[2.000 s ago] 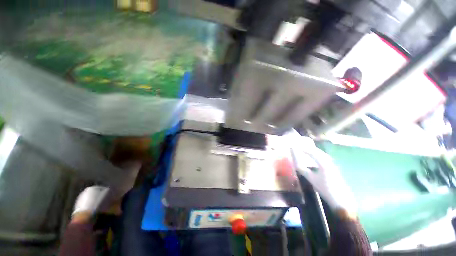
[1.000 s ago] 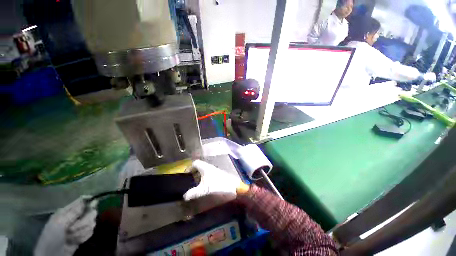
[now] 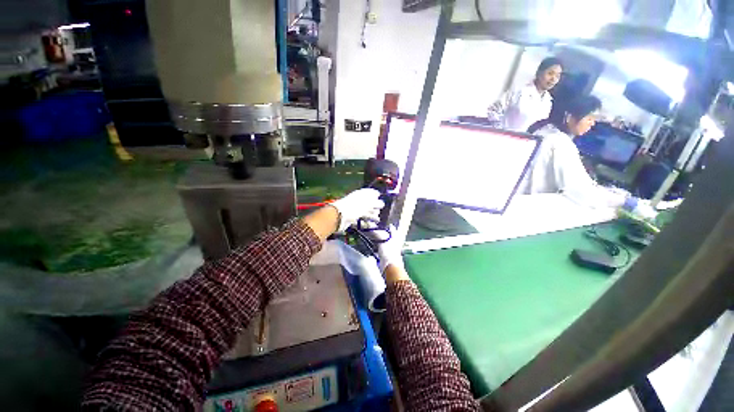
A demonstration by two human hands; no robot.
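My gloved left hand (image 3: 358, 208) is stretched forward beside the black scanner (image 3: 381, 173), which glows red. My gloved right hand (image 3: 389, 248) is just below and to the right of it. Between them is the black power adapter's looped cable (image 3: 366, 236). The hands are closed around the black corded adapter, whose body is mostly hidden by gloves and scanner. The grey metal horn (image 3: 233, 211) hangs over the silver base plate (image 3: 310, 310). My left sleeve hides the nest.
White film roll (image 3: 369, 282) right of the machine. Red-orange stop button (image 3: 265, 404) on the front panel. Green belt (image 3: 483, 298) at right with a black adapter (image 3: 595, 260). Monitor (image 3: 463, 165) and upright post behind. Two people in white at the back. Translucent film (image 3: 121, 282) at left.
Both hands have left the plate with the adapter and moved forward and right to the scanner. The left arm now crosses in front of the machine. The view has shifted slightly.
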